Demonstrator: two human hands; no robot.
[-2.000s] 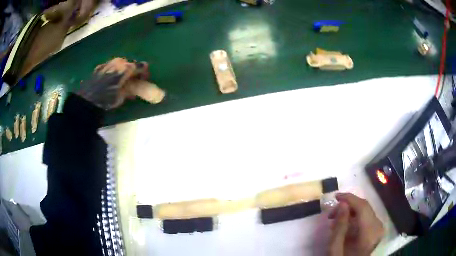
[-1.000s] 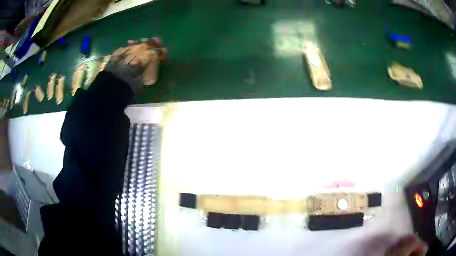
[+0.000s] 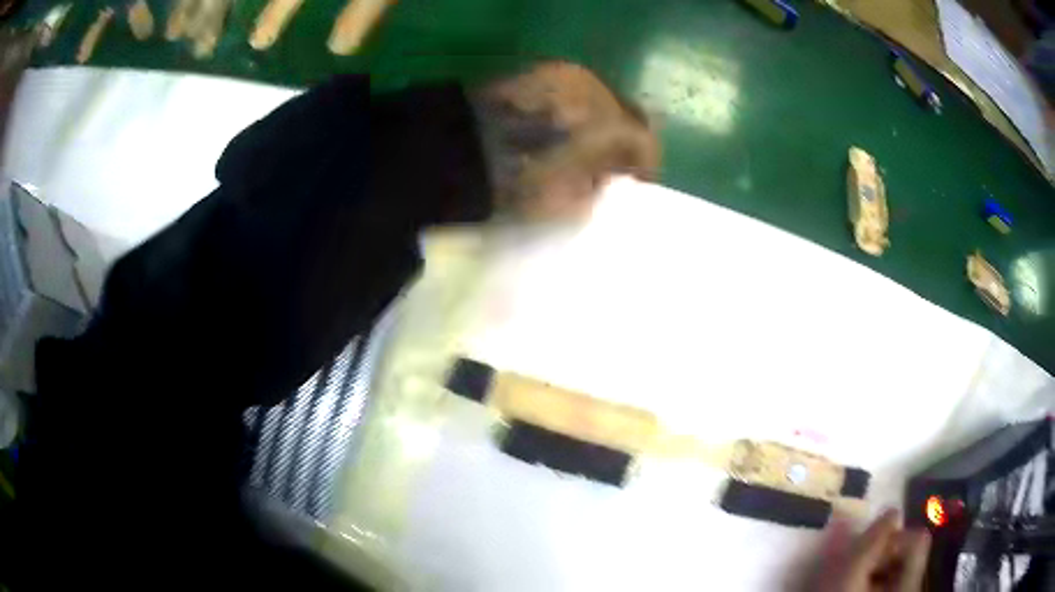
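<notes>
My left hand [image 3: 567, 139] is blurred at the belt's near edge; whether it holds anything cannot be told. My right hand [image 3: 873, 561] is blurred and cut off by the bottom edge, just below the right jig section; its grip cannot be made out. The locating jig [image 3: 573, 411] lies tilted in view on the white bench, with black pads along its near edge. A tan product body [image 3: 769, 464] with a round whitish spot sits in the right section. Another tan product body [image 3: 867, 202] lies on the green belt.
The green belt [image 3: 764, 127] crosses behind the bench. More tan bodies lie at its upper left, and one at far right [image 3: 988, 282]. A ribbed silver tray [image 3: 312, 434] is partly under my left sleeve. The black bench machine [image 3: 995, 463] with a red light stands at right.
My left hand has moved right and nearer, from over the belt to its near edge. The view has turned and tilted. My right hand has come further into view, closer to the jig.
</notes>
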